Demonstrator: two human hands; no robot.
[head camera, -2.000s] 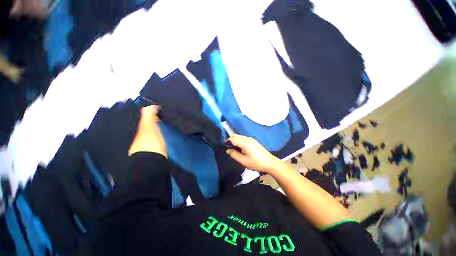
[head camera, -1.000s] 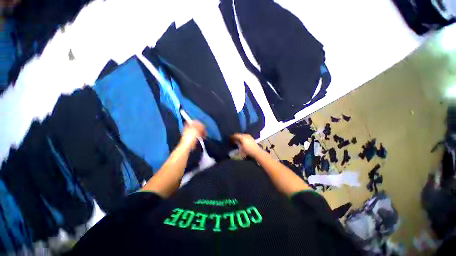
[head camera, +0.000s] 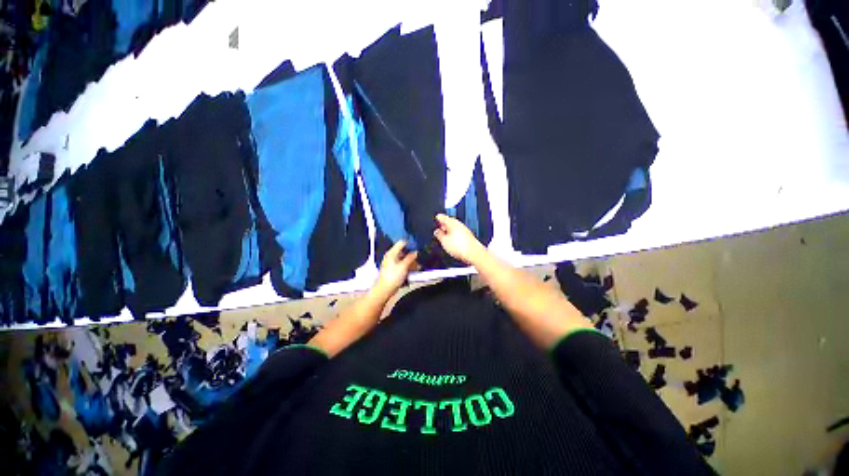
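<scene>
A long dark cut panel (head camera: 400, 121) lies on the white table in front of me, with a blue strip showing along its left side. My left hand (head camera: 397, 264) pinches its near left corner at the table edge. My right hand (head camera: 455, 239) is at the near right part of the same panel, fingers closed on its edge. A blue panel (head camera: 289, 139) lies on the pile just to the left. The fingertips are small and partly blurred.
Dark and blue panel stacks (head camera: 209, 186) run in a row to the left. A large dark stack (head camera: 568, 130) lies to the right. The table's near edge (head camera: 735, 232) crosses the view. Scraps (head camera: 717, 389) litter the tan floor on both sides.
The dark panel has been laid over the pile to the right, uncovering the blue panel. Both hands have come close together at its near end. The view has turned, showing more of the left row.
</scene>
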